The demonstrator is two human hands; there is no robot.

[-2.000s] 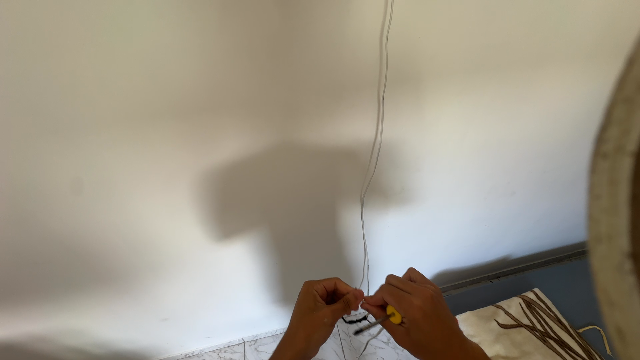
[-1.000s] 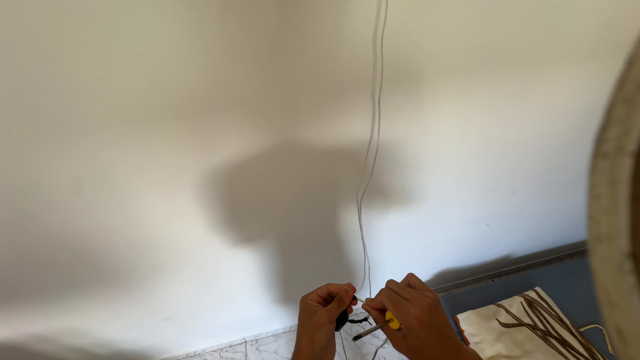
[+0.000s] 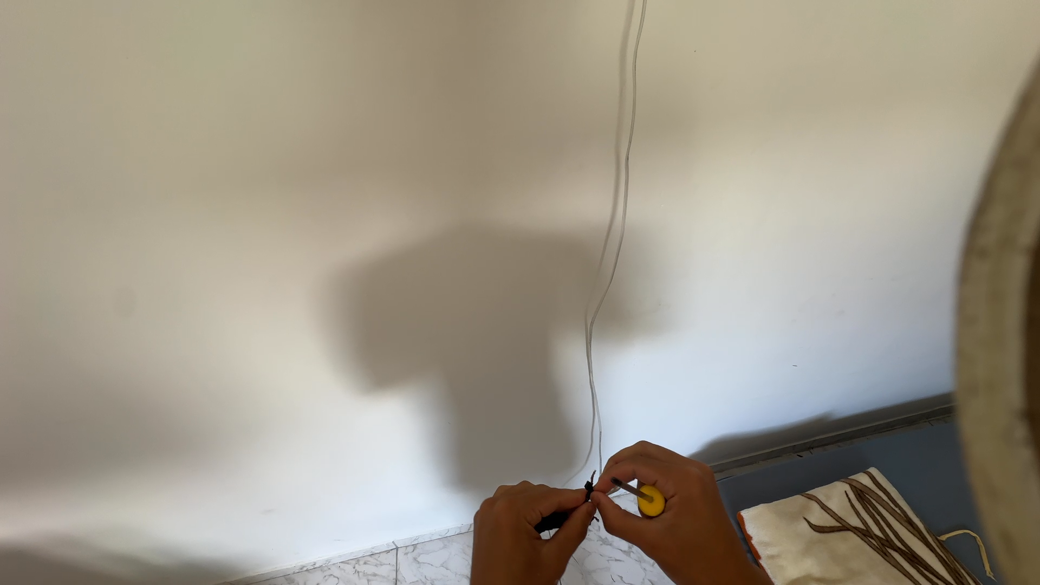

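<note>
Low in the view, my left hand (image 3: pixel 532 524) pinches a small black part (image 3: pixel 588 490), with more of a dark piece under its fingers. My right hand (image 3: pixel 678 508) has its thumb and forefinger at the lower end of a thin pale cable (image 3: pixel 626 187), touching or nearly touching the black part. The same hand holds a screwdriver with a yellow handle (image 3: pixel 651 500), its dark shaft pointing up and left. The cable runs up past the top of the view in front of the wall. My fingers hide where cable and black part meet.
A pale wall (image 3: pixel 203 284) stands behind the hands, with marbled floor tiles (image 3: pixel 431 561) at its foot. At the lower right, a cream cloth with brown stripes (image 3: pixel 845 528) lies on a blue-grey surface (image 3: pixel 902 455). A curved, worn pale rim (image 3: pixel 991 341) crosses the right edge.
The screwdriver has turned in my right hand: its shaft pointed down and left before and points up and left now. The black part has come up between my fingertips.
</note>
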